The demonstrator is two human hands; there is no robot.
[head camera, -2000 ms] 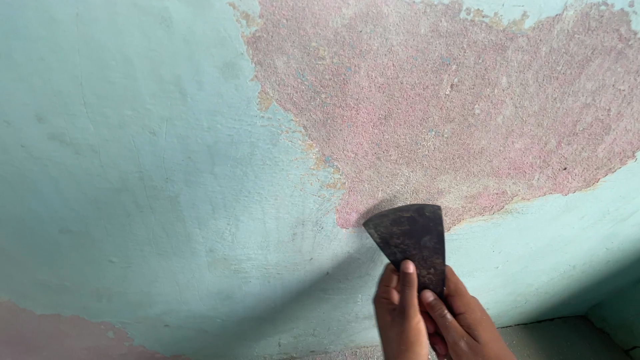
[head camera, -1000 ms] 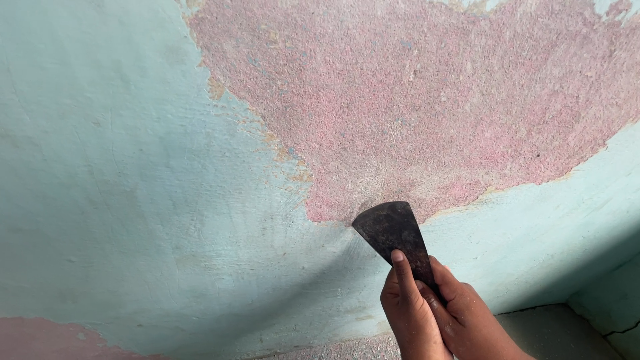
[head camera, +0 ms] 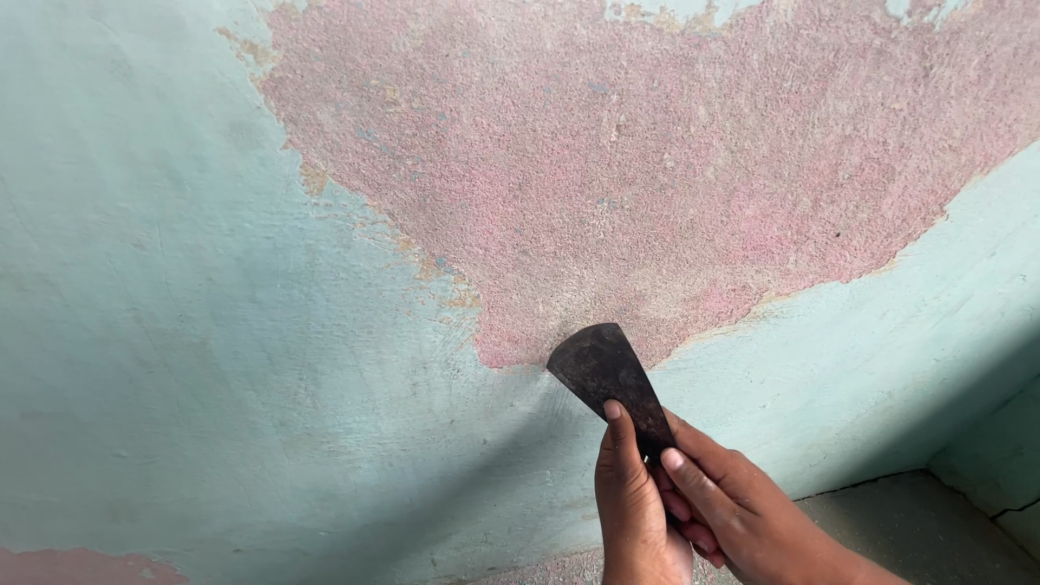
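Both my hands hold a dark metal scraper blade [head camera: 609, 374], which flares to a wide, curved edge. My left hand [head camera: 638, 504] grips it from below, its thumb laid flat on the blade's face. My right hand [head camera: 731, 504] wraps the narrow lower part from the right, thumb in front. The blade's left corner lies at the lower border of a rough pink patch [head camera: 569, 203], where it meets the light turquoise paint [head camera: 203, 325] of the wall. Much of the handle is hidden by my fingers.
A second pink patch [head camera: 81, 567] shows at the wall's bottom left. Lower right, a grey ledge or floor [head camera: 910, 520] meets a turquoise side surface [head camera: 999, 447] with a dark crack. Flakes or grit [head camera: 544, 569] lie along the wall's foot. A shadow crosses the lower wall.
From two seconds ago, the blade has tilted to the left, and its left corner now sits at the paint border. Both hands have kept their hold on it.
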